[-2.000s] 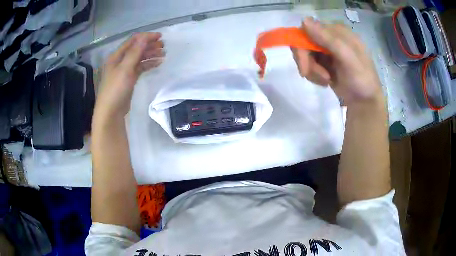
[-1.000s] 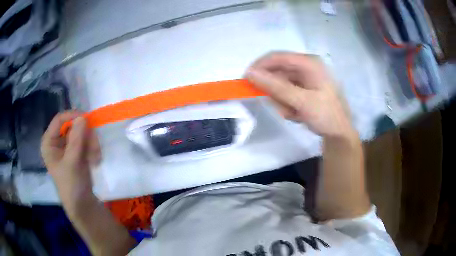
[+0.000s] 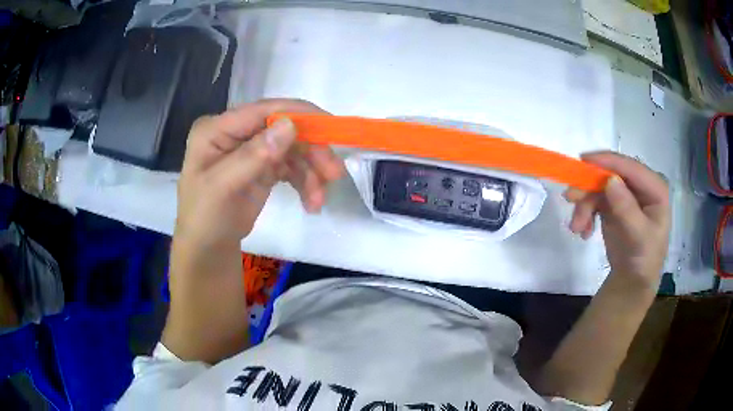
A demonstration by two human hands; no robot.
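An orange carry strap is stretched flat between my two hands, just above and behind the power bank. My left hand pinches its left end between thumb and fingers. My right hand pinches its right end. The black power bank sits in a whitish protective bag that is open toward me. Its port panel shows, with small sockets, one of them red. The strap hides part of the bag's back edge.
Waiting black units lie at the left of the bench. Strapped units stand at the right edge. A blue bin with tangled orange straps is below the bench edge. Papers lie at the back right.
My left hand first took the strap's free end, which my right hand had held alone. The view has since turned left, and the taut strap now tilts down to the right.
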